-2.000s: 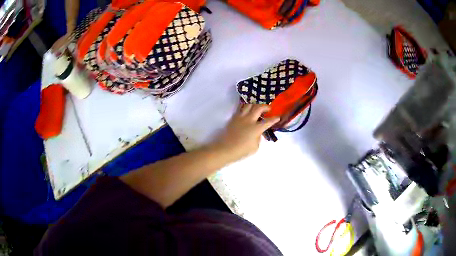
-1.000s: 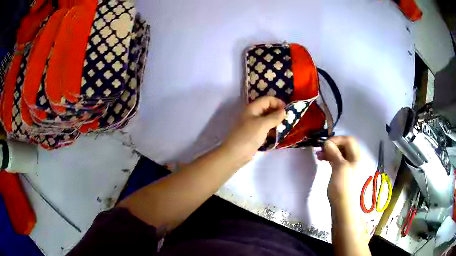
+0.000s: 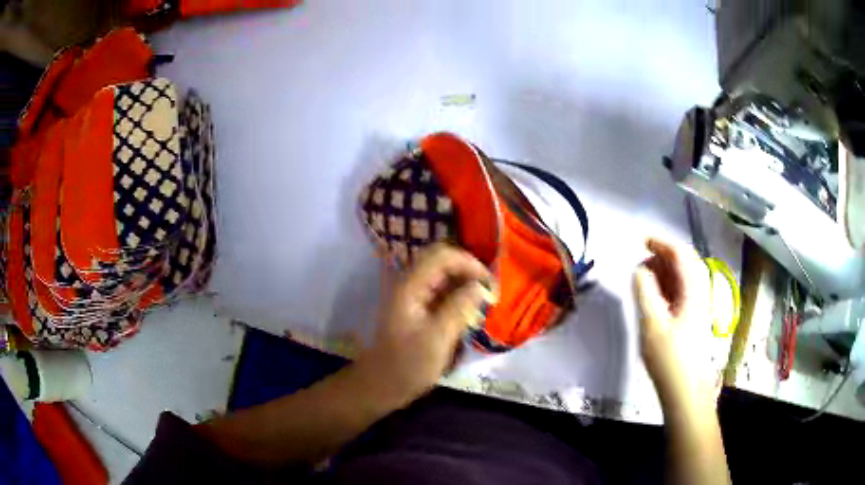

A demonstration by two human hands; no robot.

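Note:
A pouch (image 3: 476, 213), orange with a navy-and-cream patterned part, stands over the white table in front of me with its orange inside showing. A dark strap loops from its right side. My left hand (image 3: 432, 308) pinches the pouch's near edge with thumb and fingers. My right hand (image 3: 671, 298) is to the right of the pouch, apart from it, slightly blurred, fingers curled with a gap between thumb and fingers; nothing shows in it.
A fanned stack of orange and patterned pieces (image 3: 90, 189) lies at left, a thread cone (image 3: 59, 374) below it. The sewing machine (image 3: 778, 189) stands at right. The scissors' yellow handle (image 3: 725, 296) shows behind my right hand. Orange cloth (image 3: 237, 6) lies at the top edge.
My right hand has let go of the pouch's strap side and moved right. The pouch has shifted left and its orange inside shows wider. The view has also shifted.

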